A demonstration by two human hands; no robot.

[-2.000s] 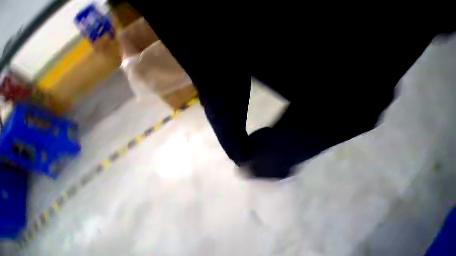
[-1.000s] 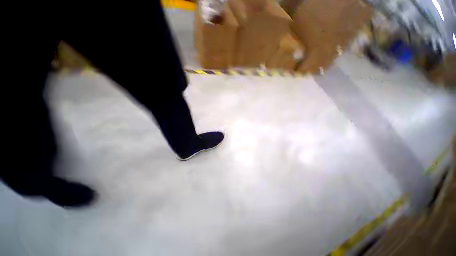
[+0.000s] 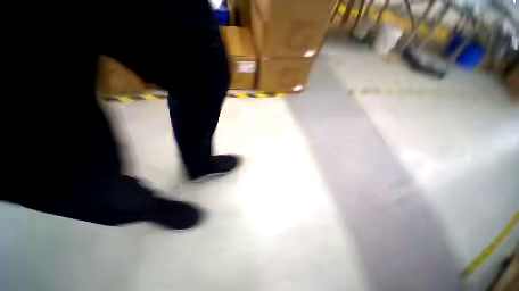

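Note:
Neither my left hand nor my right hand is in the picture. Legs in dark trousers [image 3: 196, 108] and two black shoes [image 3: 219, 165] fill the left side, over a pale floor [image 3: 256, 238]. Stacked brown cartons [image 3: 290, 28] stand behind the legs at the top. A smaller brown carton [image 3: 240, 45] with a white label stands beside the stack. The picture is blurred.
Black-and-yellow tape [image 3: 256, 95] runs along the cartons. A grey strip [image 3: 364, 170] crosses the floor. At the upper right are a blue bin [image 3: 469, 52], a white container [image 3: 388, 38] and blurred metal legs. Yellow tape [image 3: 492, 247] marks the lower right.
The view has shifted along the floor. The cartons and the grey strip now lie further left, and more of the upper right area shows. The two shoes are closer together.

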